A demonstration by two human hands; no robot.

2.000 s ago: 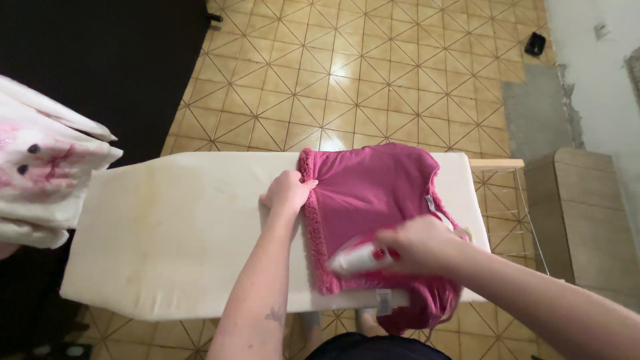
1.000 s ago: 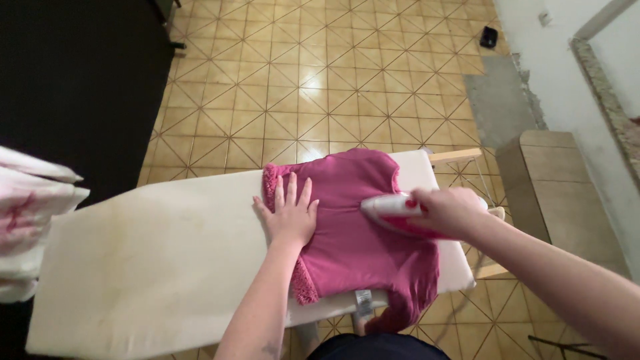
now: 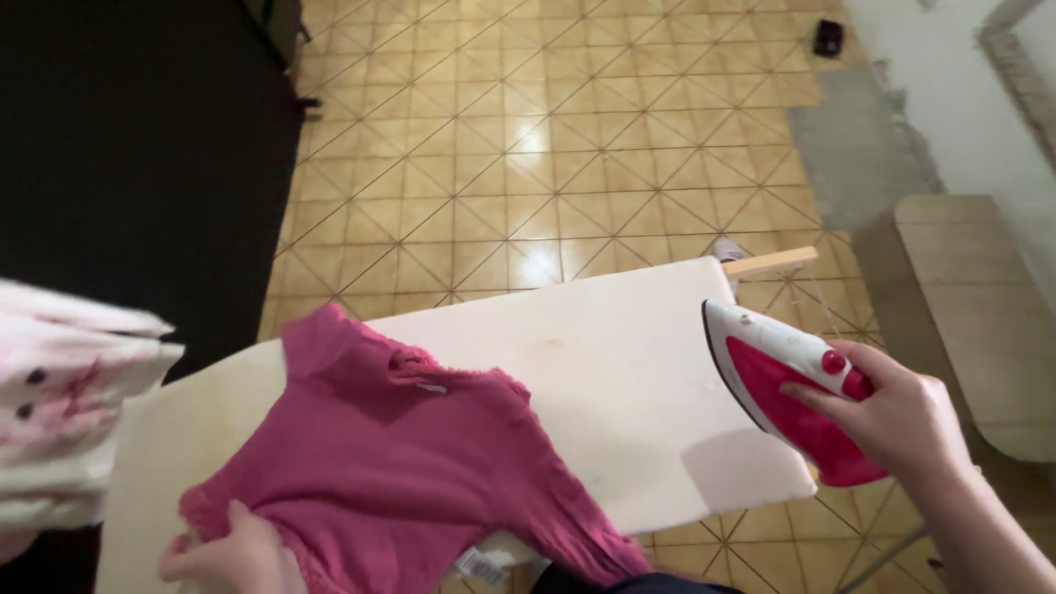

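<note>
My right hand (image 3: 899,412) grips the handle of a white and magenta clothes iron (image 3: 784,388), raised over the right end of the ironing board (image 3: 610,346), its soleplate edge turned left. On the board's left and middle part lies a pink long-sleeved garment (image 3: 388,462) with fuzzy trim, one sleeve hanging toward my body. At its lower left, my left hand (image 3: 235,553) holds the trimmed edge between thumb and fingers. A white care label (image 3: 481,566) sticks out from the garment's near side.
A white garment with pink marks (image 3: 58,396) hangs at the left beside a large black surface (image 3: 140,157). A wooden bar (image 3: 771,262) juts from the board's right end. A beige piece of furniture (image 3: 973,322) stands at the right, and a small black object (image 3: 828,39) lies on the tiled floor.
The pink garment has shifted left along the board and been turned. My left hand, flat on the cloth before, now holds its edge. The iron has come off the garment and moved right.
</note>
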